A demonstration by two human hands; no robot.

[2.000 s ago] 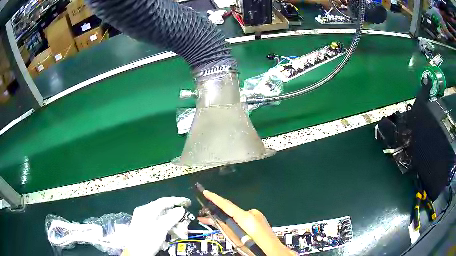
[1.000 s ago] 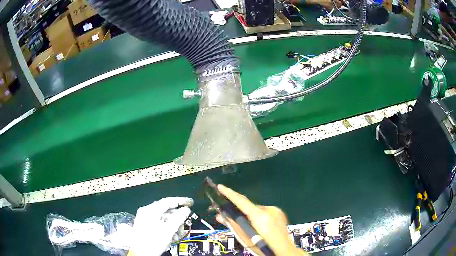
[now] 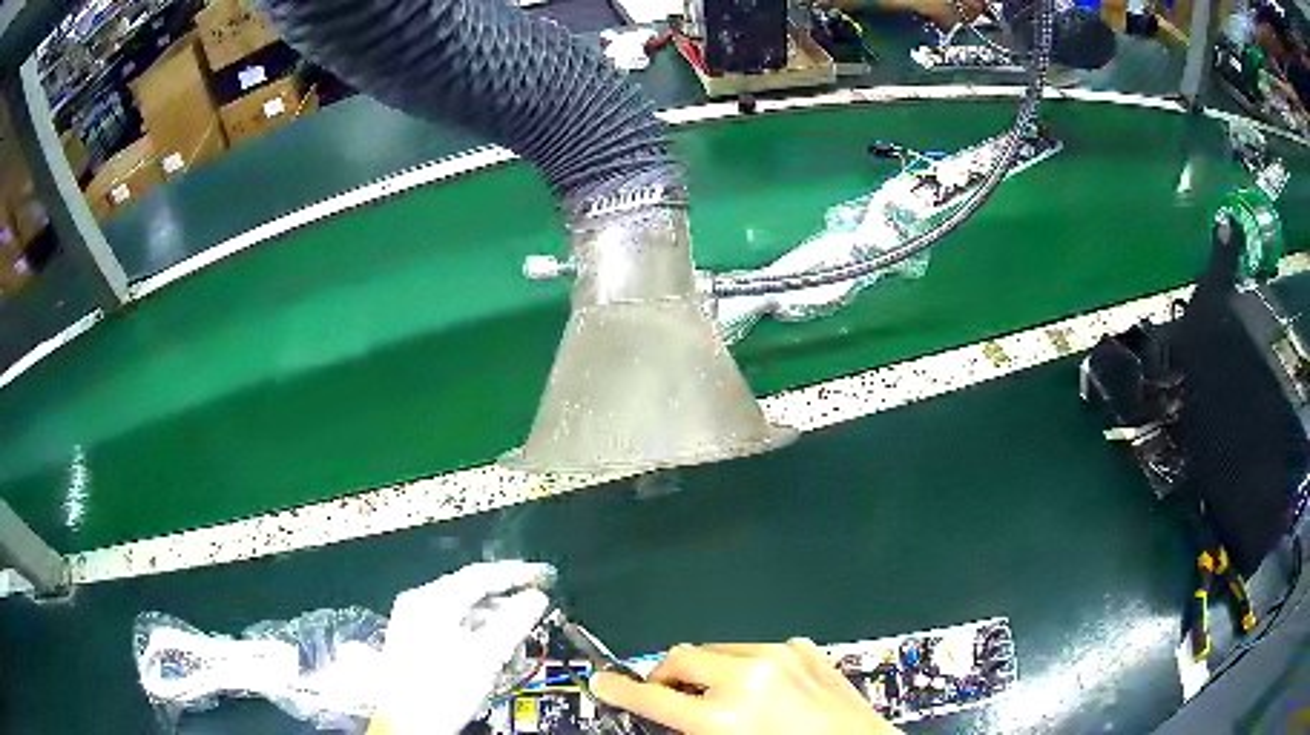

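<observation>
A power strip assembly (image 3: 934, 672) lies on the dark green bench at the bottom, with parts inside and blue and yellow wires at its left end. My left hand (image 3: 463, 643), in a white glove, holds a small part at the wired end, mostly hidden by the fingers. My bare right hand (image 3: 747, 689) holds a soldering iron (image 3: 586, 642), its metal front pointing up-left at the part by the gloved fingertips. Whether the tip touches cannot be told. A plastic bag (image 3: 259, 665) around a white coiled cord lies left of my left hand.
A fume hood (image 3: 642, 381) on a ribbed duct (image 3: 489, 86) hangs above the hands. A speckled rail (image 3: 316, 520) divides bench and green conveyor belt (image 3: 287, 359). Another bagged strip (image 3: 841, 259) lies on the belt. A black box (image 3: 1243, 417), solder reel (image 3: 1253, 237) and yellow-handled tool (image 3: 1221, 596) are at right.
My right hand has lowered and tilted the iron, bringing its front to the left fingertips. The strip on the belt has moved right. My left hand has hardly moved.
</observation>
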